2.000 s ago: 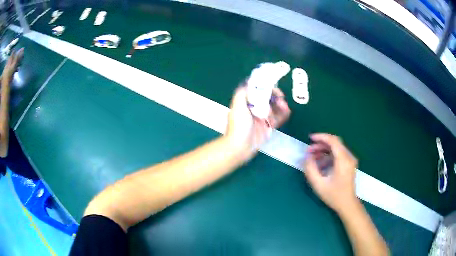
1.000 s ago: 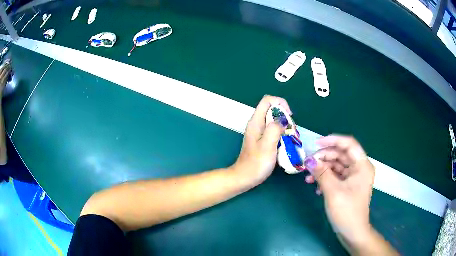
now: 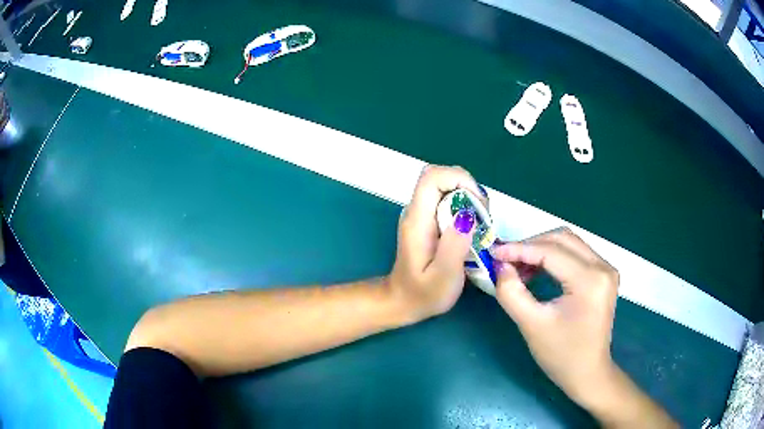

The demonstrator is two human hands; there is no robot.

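Observation:
A part-assembled unit, a white oval shell (image 3: pixel 446 219) with a green circuit board (image 3: pixel 460 202) at its far end and a blue battery (image 3: pixel 487 263) at its near end, is held over the pale rail. My left hand (image 3: pixel 436 243) grips it, its thumb on the green board. My right hand (image 3: pixel 561 293) has its thumb and index finger pinched at the blue battery end. Its fingertips touch there; whether they hold a wire is too small to tell.
Two white cover plates (image 3: pixel 529 109) lie on the dark green belt (image 3: pixel 402 100) beyond the rail (image 3: pixel 335 167). Two open units (image 3: pixel 280 44) with blue and green parts lie further left. A blue stool (image 3: pixel 63 331) is at lower left. A whitish wrapped thing (image 3: pixel 747 377) is at the right edge.
My right fingertips have moved from the shell's near end up onto the battery area. Earlier, my left hand released a white plate onto the belt and turned to the unit. Belt pieces have shifted right.

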